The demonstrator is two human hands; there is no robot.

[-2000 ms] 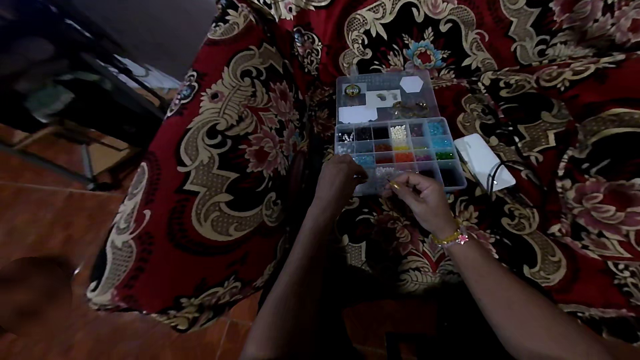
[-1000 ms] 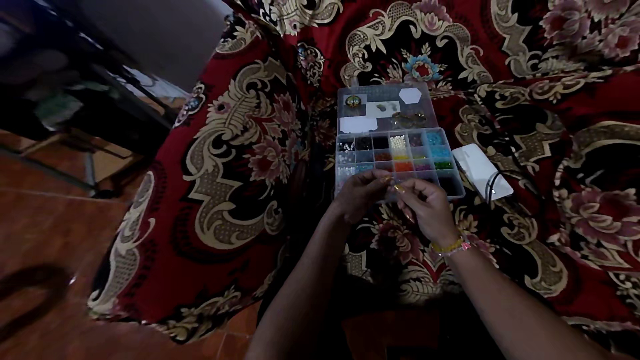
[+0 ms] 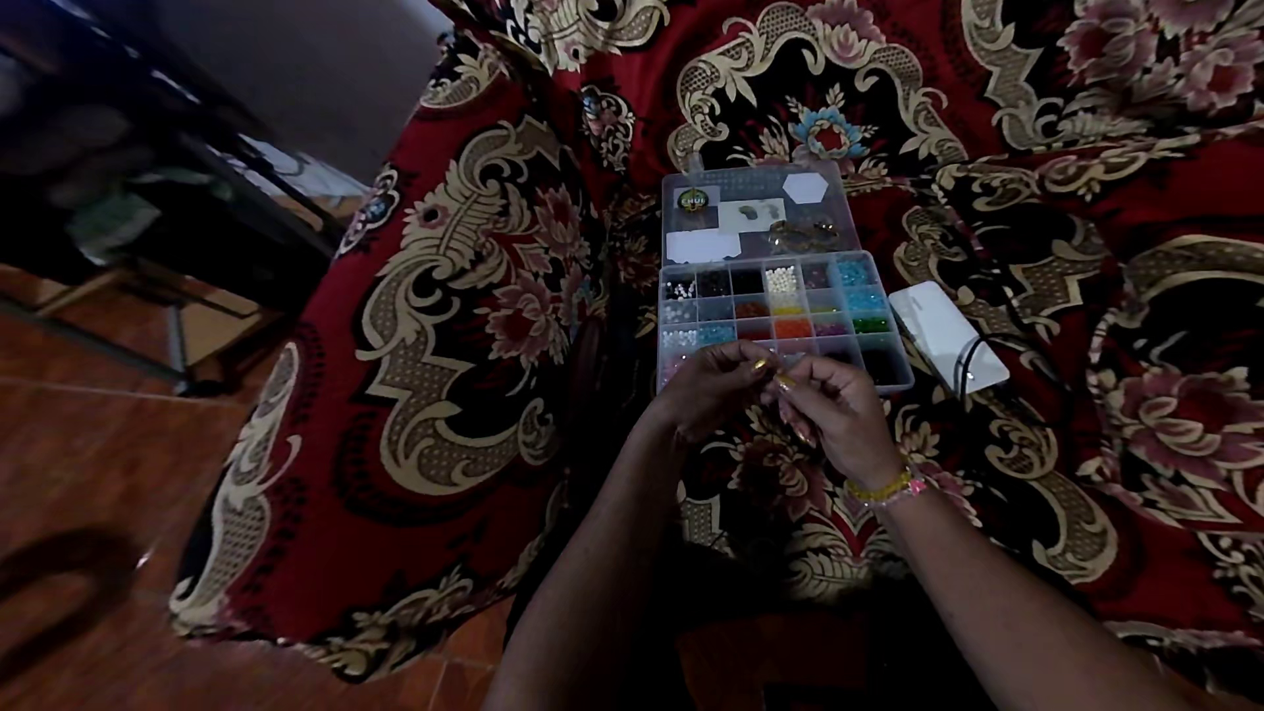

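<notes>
A clear plastic compartment box (image 3: pixel 885 326) lies open on the patterned fabric, its sections filled with beads in white, turquoise, red, orange, green and black. In its raised lid (image 3: pixel 681 180) are paper cards and a brass-coloured tangle (image 3: pixel 802 237). My left hand (image 3: pixel 713 387) is over the box's near left edge, thumb and fingertips pinched. Close beside it, my right hand (image 3: pixel 831 407) has its thumb and index finger pinched too. Whatever lies between the fingertips is too small and dark to make out. Yellow and pink beaded bracelets (image 3: pixel 882 488) circle my right wrist.
To the right of the box lies a white rectangular device (image 3: pixel 948 336) with a dark cable (image 3: pixel 1007 341) across it. Red floral fabric (image 3: pixel 395 553) covers the seat beneath everything. A metal-framed stand (image 3: pixel 188 360) is on the tiled floor at left.
My left hand has moved from over the box's lower left sections toward my right hand, and the fingertips of both are now close together.
</notes>
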